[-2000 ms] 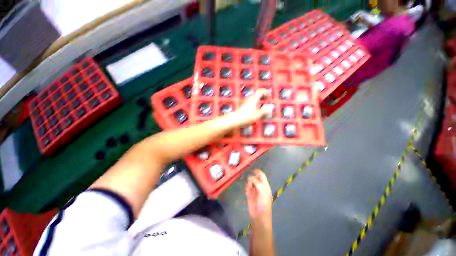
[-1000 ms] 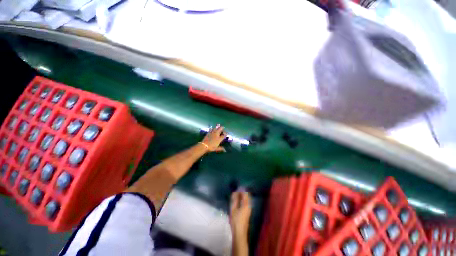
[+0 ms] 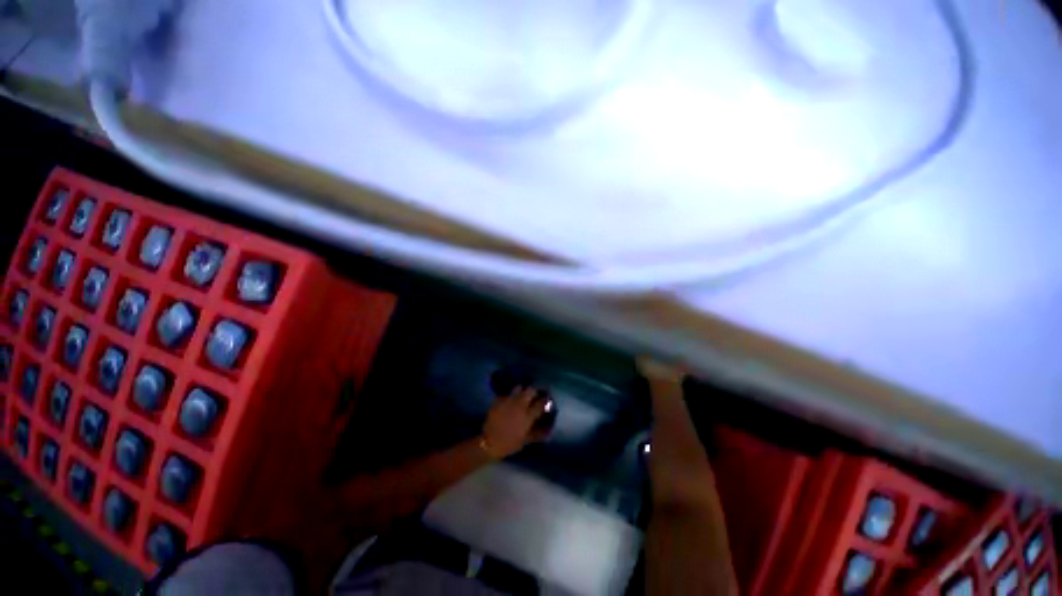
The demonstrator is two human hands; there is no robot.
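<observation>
My left hand (image 3: 515, 424), with a band at the wrist, is low over the dark bench, left of centre. A small dark piece with a bright glint, like a watch head (image 3: 546, 410), is at its fingertips; whether it is gripped is unclear. Another dark piece lies just beyond the fingers. My right hand (image 3: 660, 370) reaches forward to the shelf's edge; its fingers are blurred and what they hold cannot be told. White sheets (image 3: 524, 524) lie near my lap, with shiny clear plastic (image 3: 606, 489) beside them.
A thick red tray stack (image 3: 314, 349) with filled pockets stands at left. More red trays (image 3: 804, 495) stand at lower right, one askew. The white raised shelf (image 3: 745, 163), with a pale cable (image 3: 384, 247) across it, overhangs the bench and hides its far part.
The view has moved closer to the shelf, which covers more of the bench. My right hand has gone from near my lap forward to the shelf edge. My left hand is nearer my lap.
</observation>
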